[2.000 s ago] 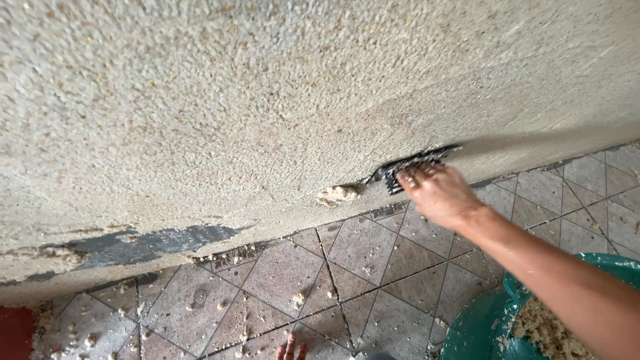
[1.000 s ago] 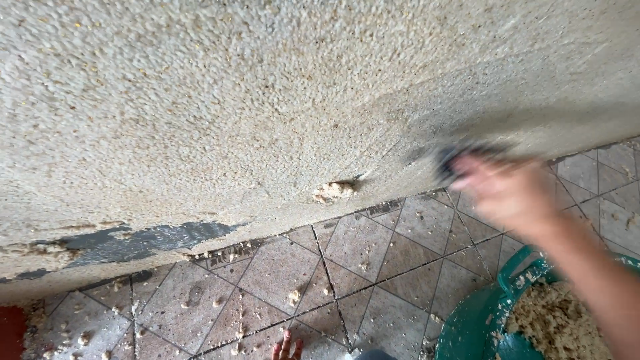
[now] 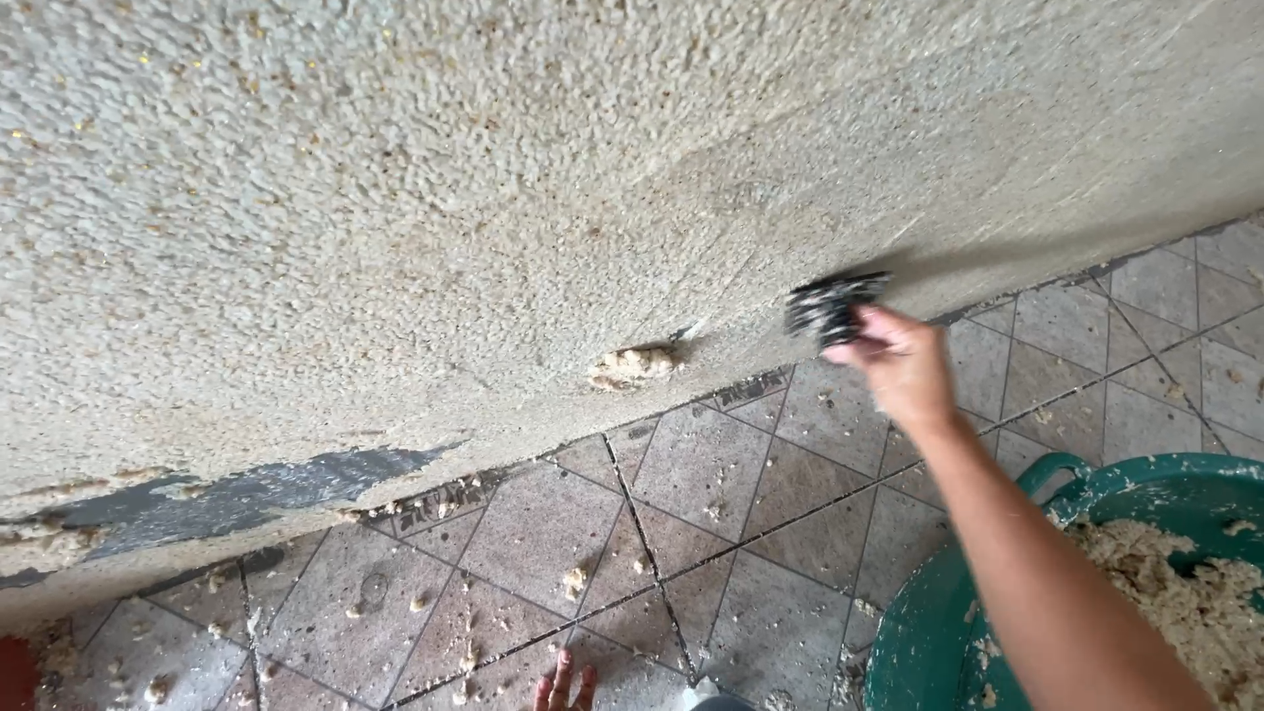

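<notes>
My right hand (image 3: 894, 360) grips a black trowel-like tool (image 3: 837, 304) smeared with pale material, its edge at the lower part of the textured wall coating (image 3: 444, 197). Left of the tool, a lump of the pale pulpy plaster (image 3: 634, 367) sticks to the wall beside a small dark gap. My left hand (image 3: 565, 686) shows only its fingers at the bottom edge, apart and over the tiled floor, with nothing seen in them. At the lower right, a green plastic tub (image 3: 923, 617) holds a heap of the same wet pulpy mix (image 3: 1165, 592).
A grey uncoated patch (image 3: 267, 494) lies low on the wall at left. Crumbs of the mix are scattered over the floor tiles (image 3: 533, 523) along the wall's foot. Something red (image 3: 18, 673) shows at the bottom left corner. The tub's handle (image 3: 1055, 474) points toward the wall.
My right hand with the black tool has swept right along the wall from beside the lump, then come partly back left. The lump remains on the wall.
</notes>
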